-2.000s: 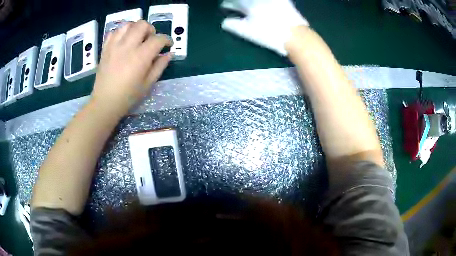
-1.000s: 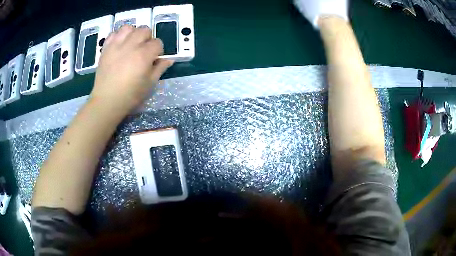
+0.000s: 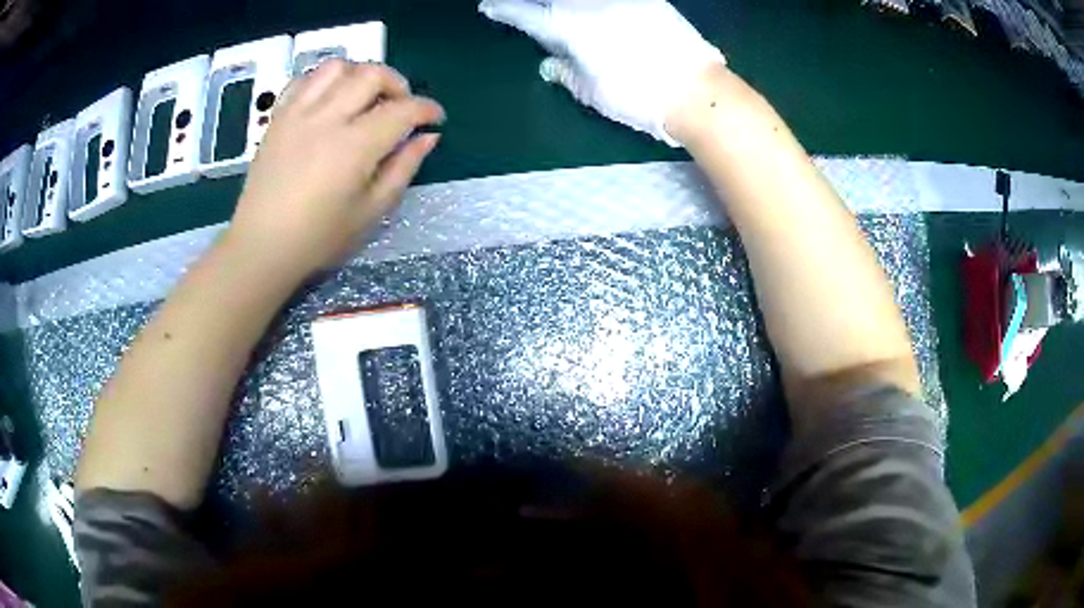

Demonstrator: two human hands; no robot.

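Observation:
A row of several white front housings (image 3: 222,158) lies on the green belt at the upper left, with rectangular windows and dark round holes. My left hand (image 3: 329,152), bare, is over the nearer end of the row and partly covers the last housing (image 3: 371,38). Its fingers are bent and apart; whether they grip that housing is hidden. My right hand (image 3: 626,59), in a white glove, is above the belt to the right, fingers pointing left, with nothing seen in it. One housing with an orange-brown edge (image 3: 346,404) lies on the bubble wrap mat.
The silvery bubble wrap mat (image 3: 594,356) covers the near surface, with pale tape (image 3: 535,211) along its far edge. A red holder (image 3: 983,311) with white and teal items is at the right. Pale finger-shaped items lie at the lower left edge. Dark ridged material shows at the top right.
My gloved right hand has come back left and nearer from the top edge. The row of housings has shifted left. My left hand's fingers have spread slightly right. The housing on the mat stays put.

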